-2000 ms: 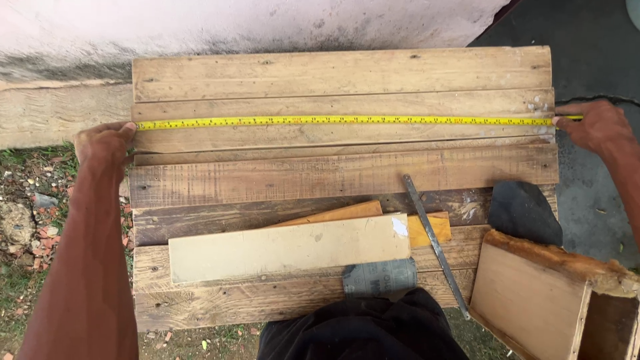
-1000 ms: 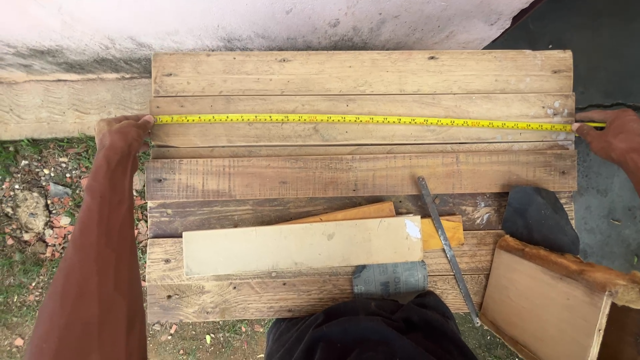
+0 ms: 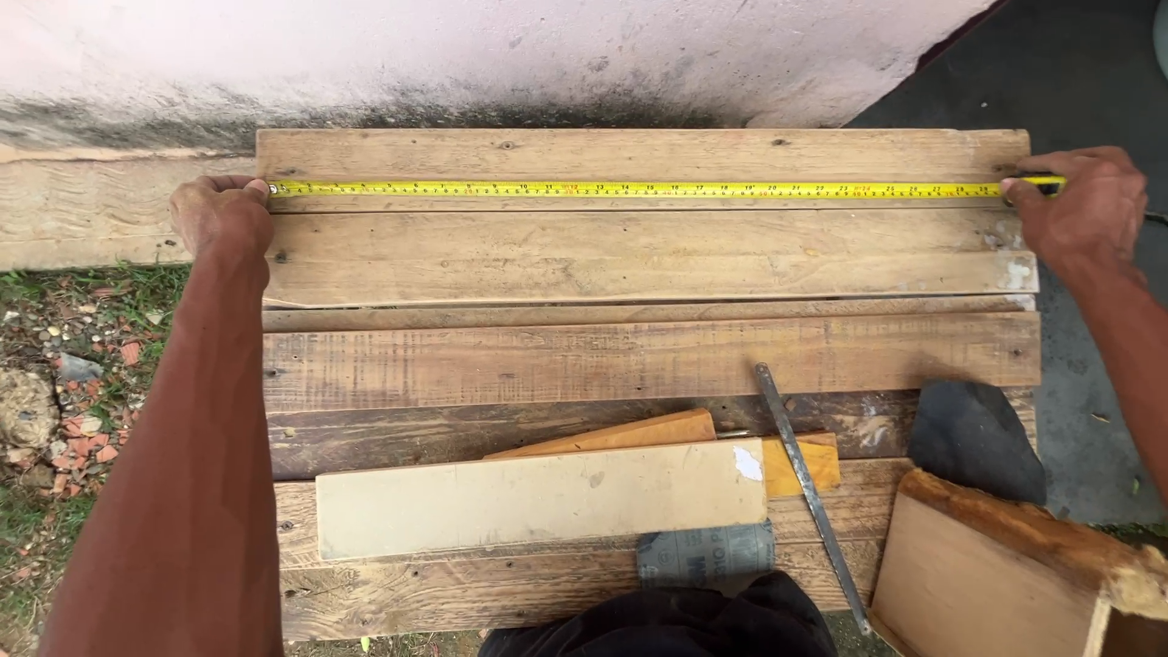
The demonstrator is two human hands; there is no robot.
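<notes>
A yellow tape measure blade (image 3: 630, 190) lies stretched along the farthest wooden plank (image 3: 639, 155), near that plank's lower edge. At the plank's left end my left hand (image 3: 224, 214) pinches the tape's end between thumb and fingers. My right hand (image 3: 1081, 205) grips the tape at the right end, with a dark piece partly visible under its fingers. Below the tape lie a second light plank (image 3: 639, 255) and a rough-sawn plank (image 3: 639, 360), roughly parallel to it.
Nearer me are a cream board (image 3: 538, 502), an orange wood piece (image 3: 620, 433), a metal strip (image 3: 812, 493), printed abrasive paper (image 3: 707, 557), a dark sheet (image 3: 976, 438) and a wooden box (image 3: 985, 566). A stained wall (image 3: 547, 64) stands behind; rubble and grass (image 3: 82, 411) lie left.
Both hands and the stretched tape have moved away from me, from the second plank onto the farthest one. The view has shifted somewhat.
</notes>
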